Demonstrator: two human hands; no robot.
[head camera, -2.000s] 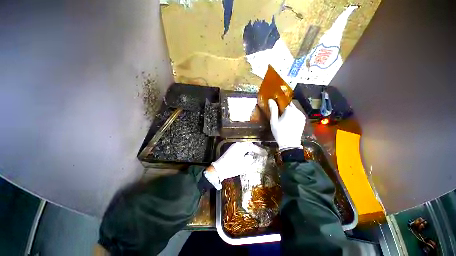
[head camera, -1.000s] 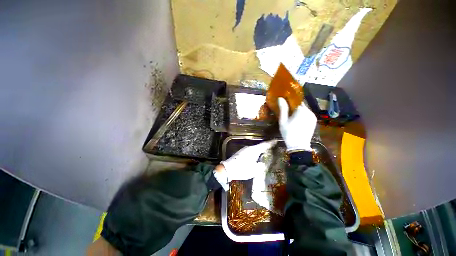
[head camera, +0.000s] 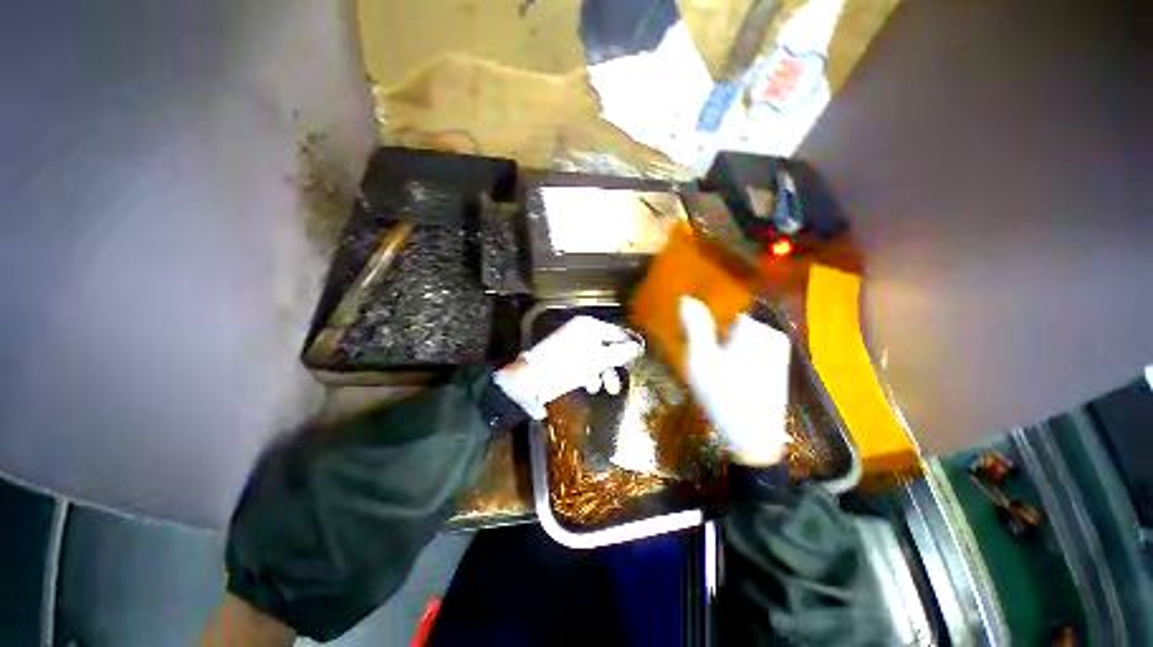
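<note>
My right hand (head camera: 744, 382), white-gloved and blurred, holds the orange shield sheet (head camera: 685, 288) over the back right of the wire tray (head camera: 541, 470). My left hand (head camera: 575, 363), white-gloved, is over the tray's back left, fingers bent together; whether something small is between the fingertips cannot be told. Copper wire offcuts (head camera: 584, 487) lie in the tray, with a silver-white patch (head camera: 635, 436) among them. The solder pot (head camera: 604, 225) stands behind the tray, its bright surface in view.
A black dross tray (head camera: 430, 303) with a tan stick (head camera: 367, 288) stands left of the pot. A black box (head camera: 809, 209) with a red light is at the right. An orange-yellow guard strip (head camera: 847, 367) curves along the right panel. A green conveyor (head camera: 1075, 487) carries coils at lower right.
My right hand has brought the orange sheet down and nearer me, away from the pot. My left hand has come off the silver-white patch, its fingers now drawn together. The camera view has shifted.
</note>
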